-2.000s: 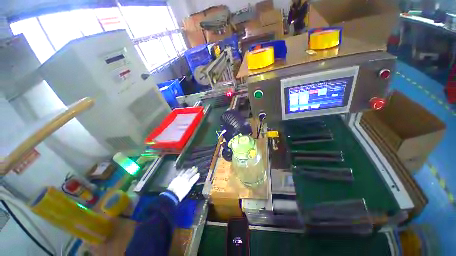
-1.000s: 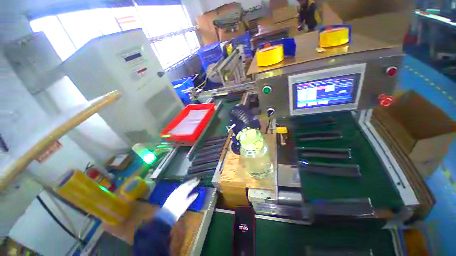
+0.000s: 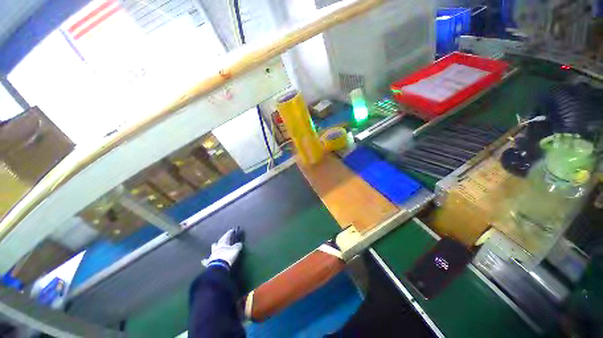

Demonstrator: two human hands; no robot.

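Note:
My left hand (image 3: pixel 224 251), in a white glove with a dark blue sleeve, is over a long green and dark belt (image 3: pixel 291 218) at the lower left. A small dark spot shows at its fingertips; I cannot tell whether it is a held piece. Long narrow dark pieces (image 3: pixel 456 150) lie close together on the side conveyor, right of centre. My right hand is not in view.
A red-rimmed tray (image 3: pixel 403 96) stands beyond the dark pieces. A blue mat (image 3: pixel 383 175) and yellow tape rolls (image 3: pixel 301 129) are near centre. A reddish-brown wrapped bar (image 3: pixel 294 285) crosses nearby. A phone (image 3: pixel 440 267) and green-lidded bottle (image 3: pixel 565 158) are right.
The view has swung left and the touchscreen is out of it. My left hand has moved from beside the blue mat to the long belt on the left.

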